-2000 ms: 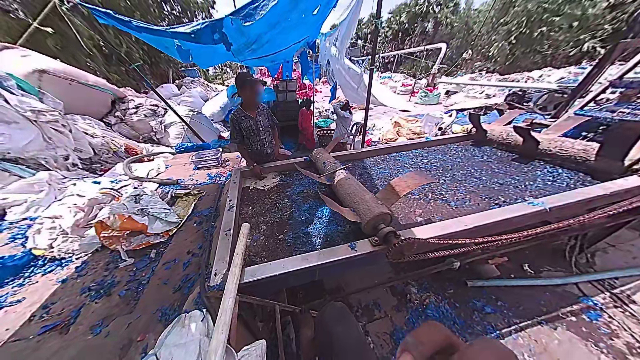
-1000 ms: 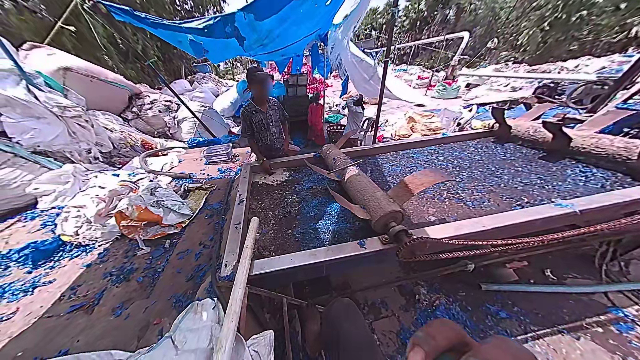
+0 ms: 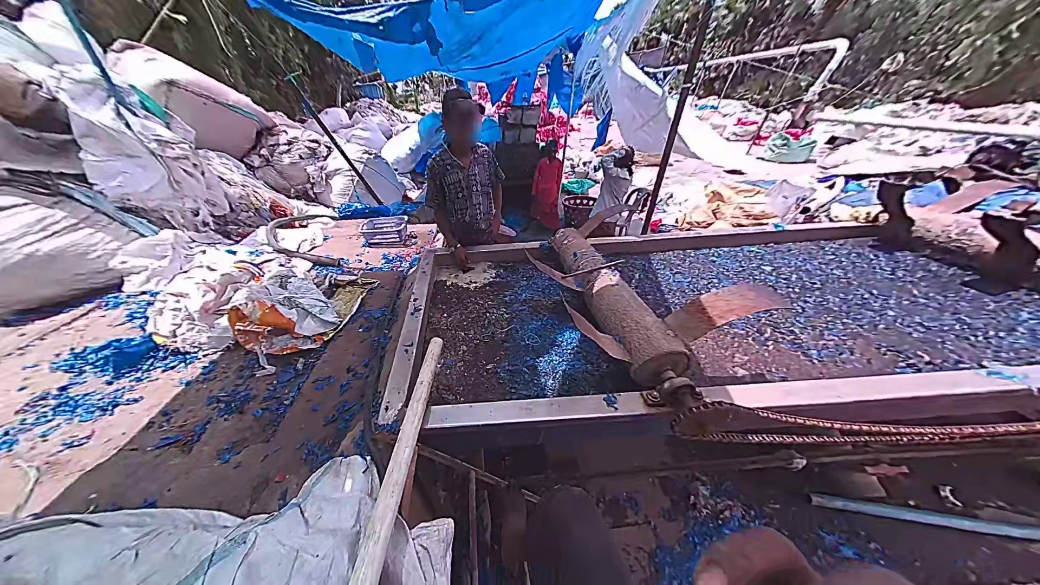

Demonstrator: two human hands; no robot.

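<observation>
At the bottom edge, right of centre, a blurred, rounded patch of bare skin may be my right hand point(image 3: 756, 556); its fingers cannot be made out, nor whether it holds anything. My left hand is not in view. Above the patch lies a long metal-rimmed tank point(image 3: 536, 413) of dark water, with blue and pale plastic flakes point(image 3: 772, 301) floating in it. A rough roller with curved metal paddles point(image 3: 630, 313) crosses the tank, and a chain point(image 3: 853, 431) runs right from its near end. A pale wooden pole point(image 3: 398, 471) leans at the tank's near left corner.
A person point(image 3: 467, 191) stands at the tank's far left corner, one hand near its rim. Other people are farther back. White sacks point(image 3: 187, 97) are piled at left; another sack point(image 3: 301, 528) lies at bottom left. A blue tarp point(image 3: 487, 36) hangs overhead. A pipe point(image 3: 918, 516) lies at lower right.
</observation>
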